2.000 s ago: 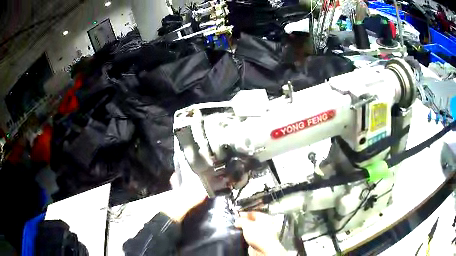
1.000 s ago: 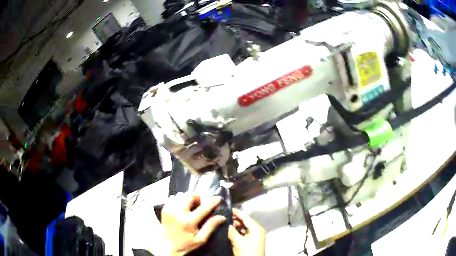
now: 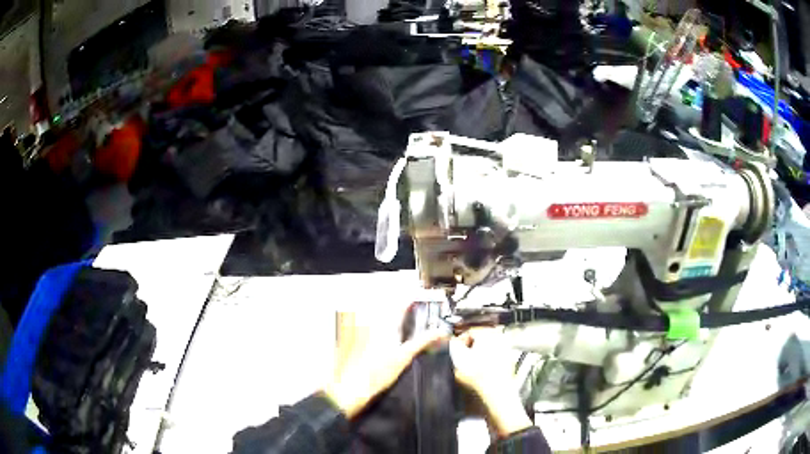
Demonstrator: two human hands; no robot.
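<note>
The white sewing machine (image 3: 577,208) with a red "YONG FENG" plate stands in front of me. A black fabric piece (image 3: 426,399) hangs from under the needle area down between my forearms. My left hand (image 3: 386,356) holds its left side just below the presser foot, with the fingertips near the needle. My right hand (image 3: 484,355) pinches its right edge close to the needle. Black binding tape (image 3: 586,317) runs along the machine arm from the right, under a green patch (image 3: 683,324). The fingertips of both hands are overexposed and partly unclear.
A large heap of black bag pieces (image 3: 355,133) lies behind the machine. Stacked black bag pieces (image 3: 93,355) stand at the left beside a blue bin edge (image 3: 31,328). The round handwheel (image 3: 758,204) is at the machine's right end. Dark thread cones (image 3: 749,120) stand behind it.
The head view has shifted, so the machine appears further right and more level. My left hand, spread on the fabric a second ago, is now up by the needle; my right hand is also nearer the needle.
</note>
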